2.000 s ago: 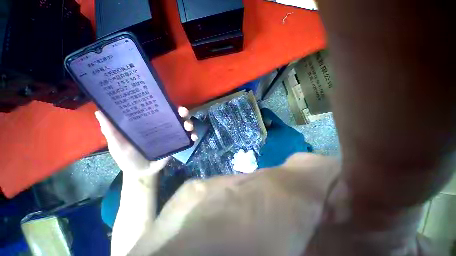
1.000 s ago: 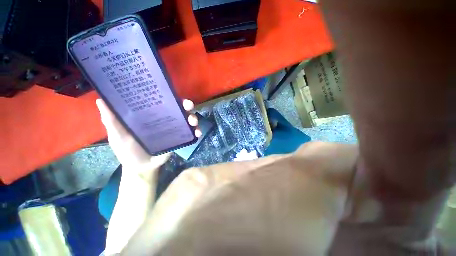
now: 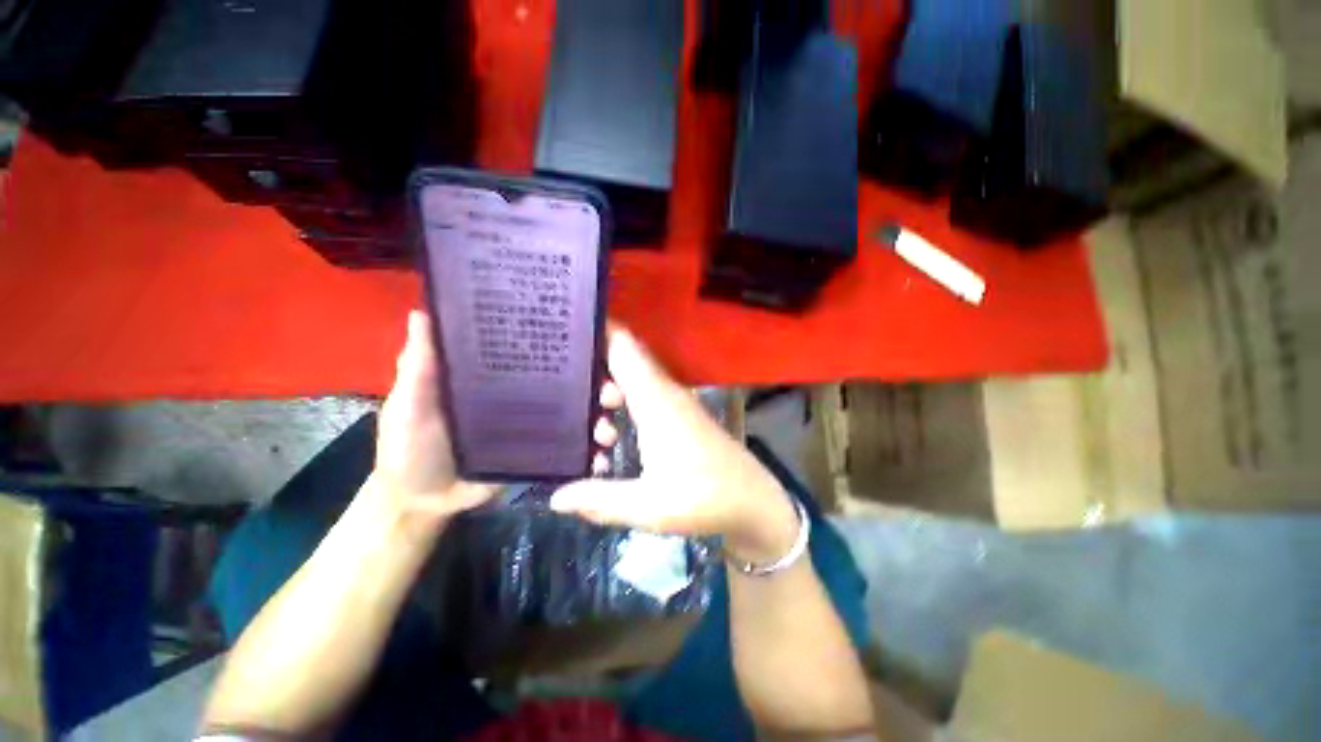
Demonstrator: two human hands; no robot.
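My left hand (image 3: 420,442) holds a dark smartphone (image 3: 522,326) upright over the table's front edge, its fingertips showing on the phone's right edge. The lit pinkish screen shows lines of text. My right hand (image 3: 674,457), with a bracelet at the wrist, is at the phone's lower right, thumb and fingers apart; I cannot tell if it touches the phone. Plastic-wrapped goods (image 3: 536,558) lie between my knees, with a white patch (image 3: 652,565) on them.
Black boxes (image 3: 790,160) stand on the red table (image 3: 174,341), with larger ones (image 3: 232,65) stacked at left. A white strip-like item (image 3: 934,264) lies at the table's right. Brown cartons (image 3: 1072,435) are at right, and an open carton flap (image 3: 1036,703) is at lower right.
My right arm, earlier a large blur across the right side, is now down with its hand beside the phone. The view has shifted, and the phone appears more upright and further right.
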